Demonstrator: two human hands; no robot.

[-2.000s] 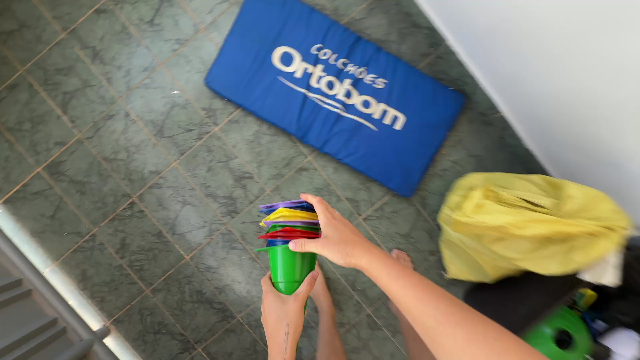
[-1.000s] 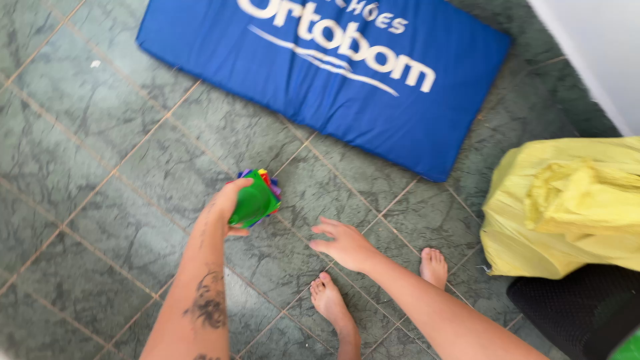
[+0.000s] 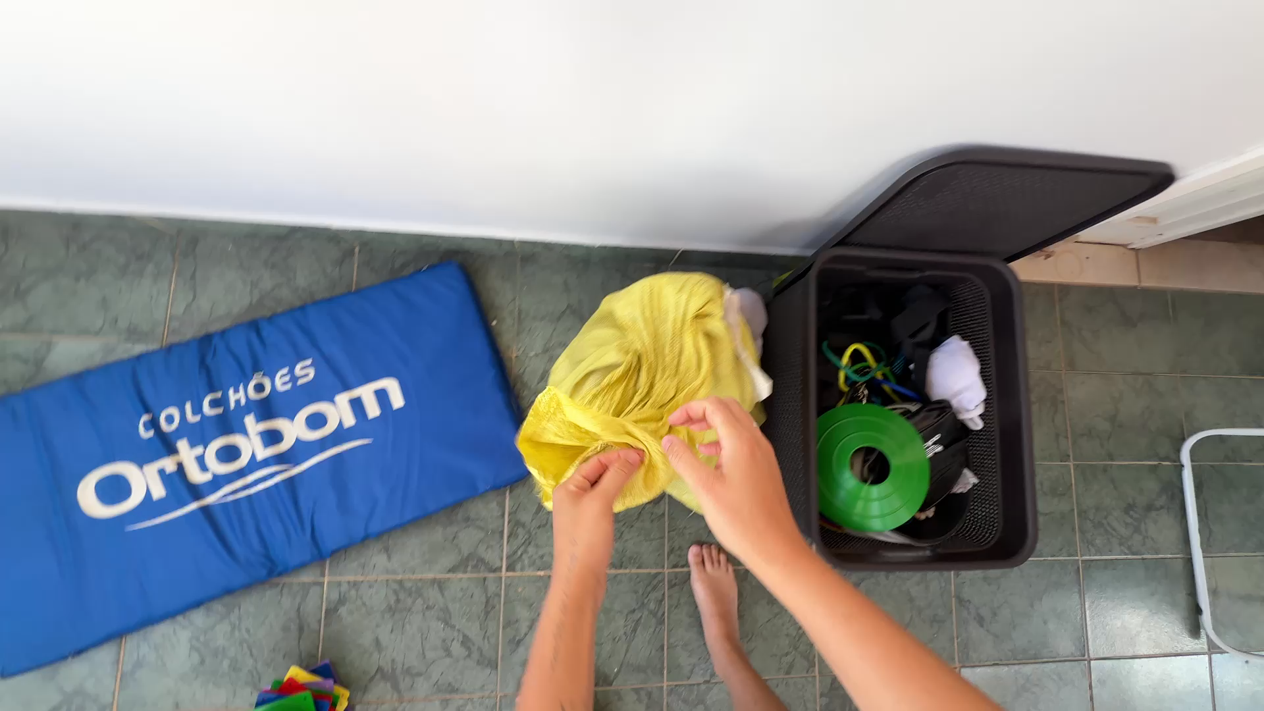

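A yellow mesh sack [image 3: 652,346], gathered at its neck, stands on the tiled floor against a dark basket. My left hand [image 3: 596,494] pinches the gathered fabric of the sack between thumb and fingers. Just to the right, my right hand [image 3: 726,464] is at the sack's neck with its fingers curled and apart; whether it grips any fabric I cannot tell. The stack of colored plastic cones [image 3: 304,689] rests on the floor at the bottom left, partly cut off by the view's edge.
A blue padded mat [image 3: 247,444] lies at the left. The dark plastic basket [image 3: 1022,415], its lid [image 3: 1017,202] raised against the white wall [image 3: 494,118], holds a green disc cone [image 3: 839,449], a white cloth [image 3: 955,380] and cords. A white metal frame [image 3: 1193,533] is at the far right.
The cone stack, in my left hand a second ago, now lies on the floor. Both hands have moved to the neck of the yellow sack. The view has turned strongly.
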